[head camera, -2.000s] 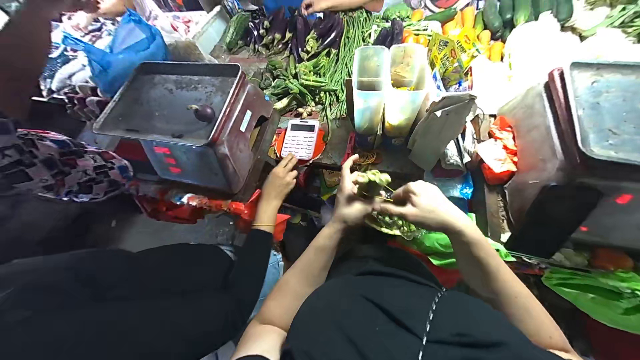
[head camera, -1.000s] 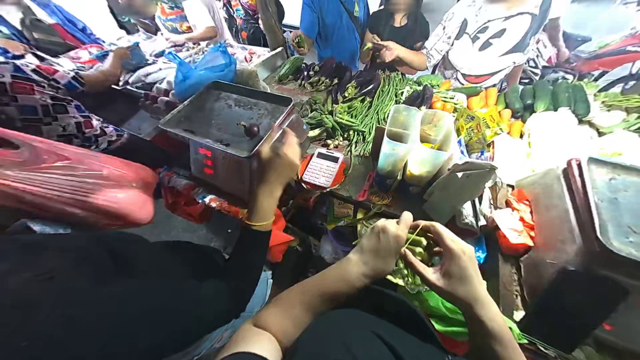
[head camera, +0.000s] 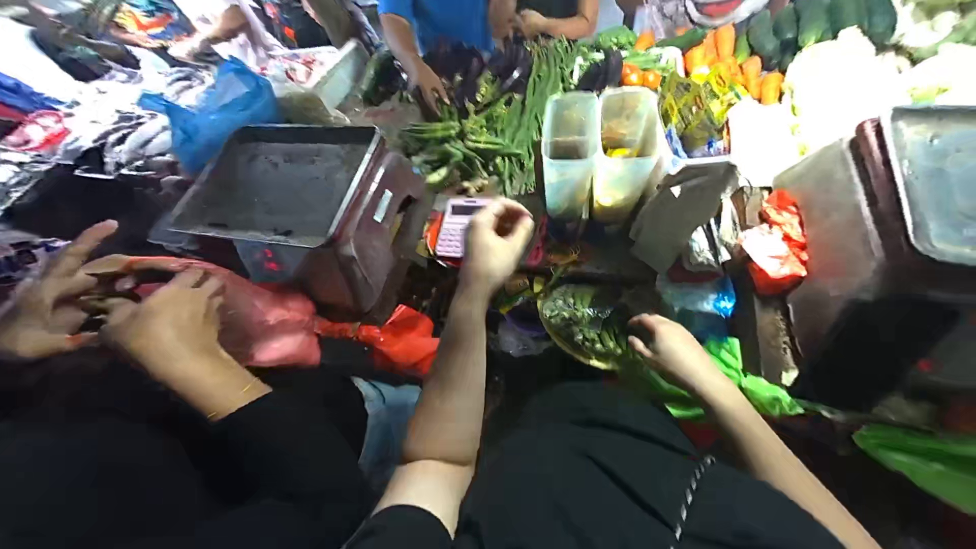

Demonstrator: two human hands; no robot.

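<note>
My left hand (head camera: 496, 240) is raised at the right edge of a pink calculator (head camera: 455, 229), its fingers curled; whether it holds something small is unclear. My right hand (head camera: 671, 347) hovers at the right rim of a round basket of green pieces (head camera: 583, 320), with fingers bent and blurred; its grasp cannot be made out. Bright green plastic (head camera: 732, 374) lies beneath and beside my right wrist. Two tall clear plastic containers (head camera: 570, 152) stand beyond the basket.
A weighing scale with a metal tray (head camera: 274, 183) stands left, another scale (head camera: 934, 183) right. A co-worker's hands (head camera: 171, 320) hold a red plastic bag (head camera: 259, 316). Long beans (head camera: 537, 107), carrots (head camera: 713, 49) and eggplants lie beyond; a person in blue reaches over them.
My hands, together over the green pieces before, are now apart, the left one beside the calculator. The eggplant on the left scale's tray is gone. The co-worker's hand has left the scale for the red bag.
</note>
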